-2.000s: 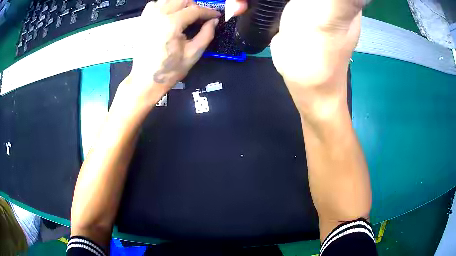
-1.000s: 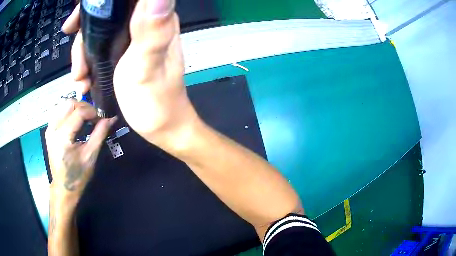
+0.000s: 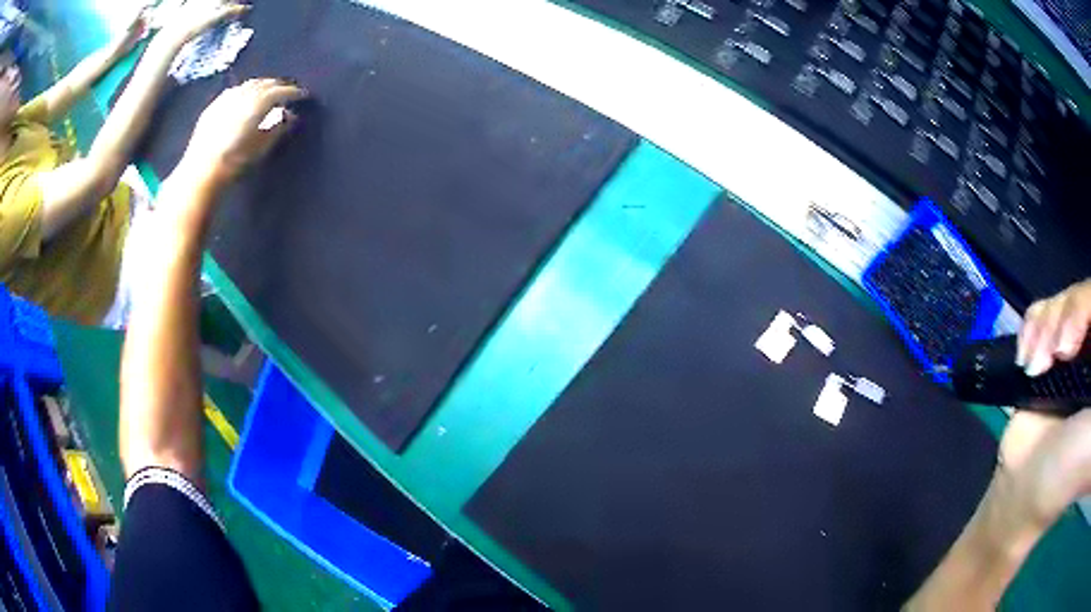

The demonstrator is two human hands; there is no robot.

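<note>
My left hand [image 3: 245, 126] is over the far left mat, its fingertips on a small whitish piece [image 3: 274, 117], likely a hinge. My right hand [image 3: 1055, 395] is at the right edge, partly cut off, holding the black electric screwdriver [image 3: 999, 372] beside the blue screw bin [image 3: 933, 287]. Two silvery hinges, one [image 3: 778, 337] and another [image 3: 832, 401], lie on the near black mat [image 3: 670, 442]. The screwdriver's tip is not clearly visible.
Rows of hinges lie on the dark layout mat [image 3: 766, 90] beyond the whitish strip [image 3: 574, 60]. A hinge sits on the strip [image 3: 834, 224]. A neighbouring person [image 3: 60, 203] reaches to a hinge pile [image 3: 213, 51]. A blue crate [image 3: 281, 460] is below the table edge.
The view has swung left. My left hand has left the near mat and reached to the left mat. My right hand with the screwdriver is now at the right edge, beside the bin.
</note>
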